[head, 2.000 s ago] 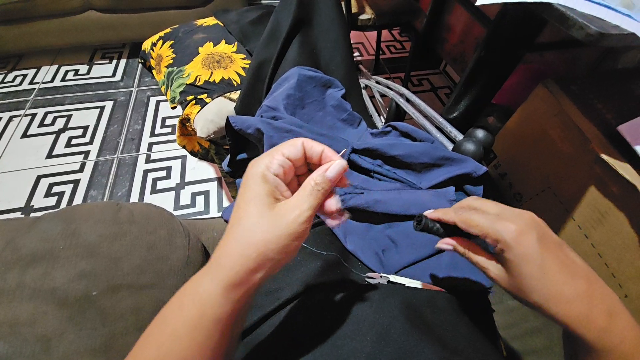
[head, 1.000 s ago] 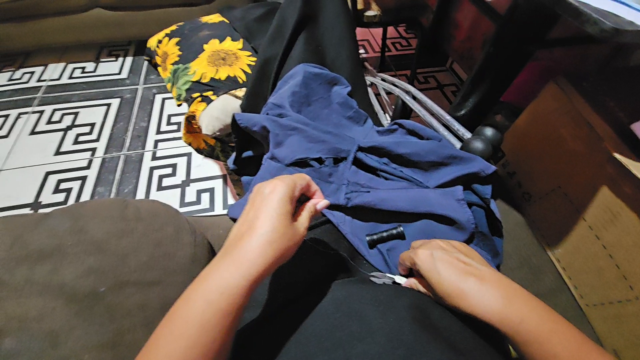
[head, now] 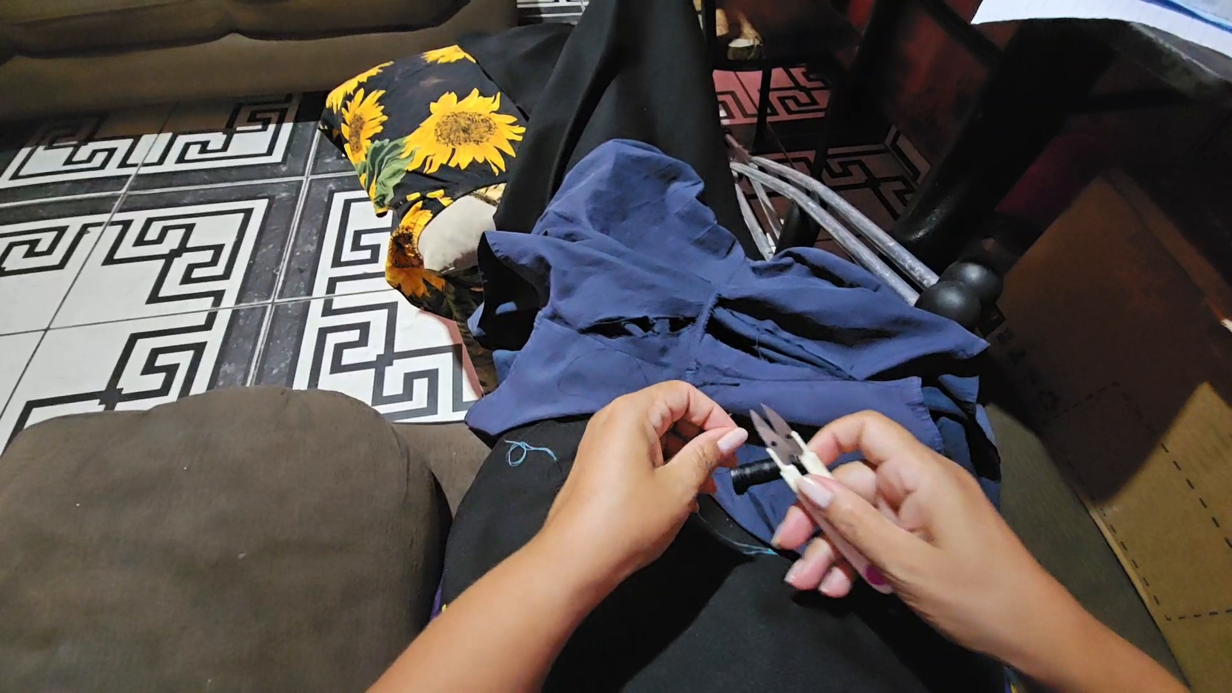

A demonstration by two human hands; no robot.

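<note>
Thread snips with a white handle (head: 813, 476) are in my right hand (head: 895, 520), their two short blades apart and pointing up and left. My left hand (head: 654, 472) has thumb and forefinger pinched together just left of the blades; whatever lies between them is too small to make out. A navy blue garment (head: 635, 250) is spread over my lap, with gaps along its seams. Partly behind the snips, a black spool of thread (head: 756, 474) rests on the cloth. Light blue thread (head: 529, 450) lies curled on my black clothing, and another strand (head: 746, 547) lies below the spool.
A brown sofa cushion (head: 221, 539) is at the left, with patterned floor tiles (head: 183, 241) beyond. Sunflower-print fabric (head: 452, 135) lies past the garment. Grey metal bars (head: 837, 217), black round knobs (head: 962, 292) and a cardboard box (head: 1126, 404) stand at the right.
My right hand has let go of the black spool, which lies on the garment, and has picked up the snips from my lap. Both hands are now close together.
</note>
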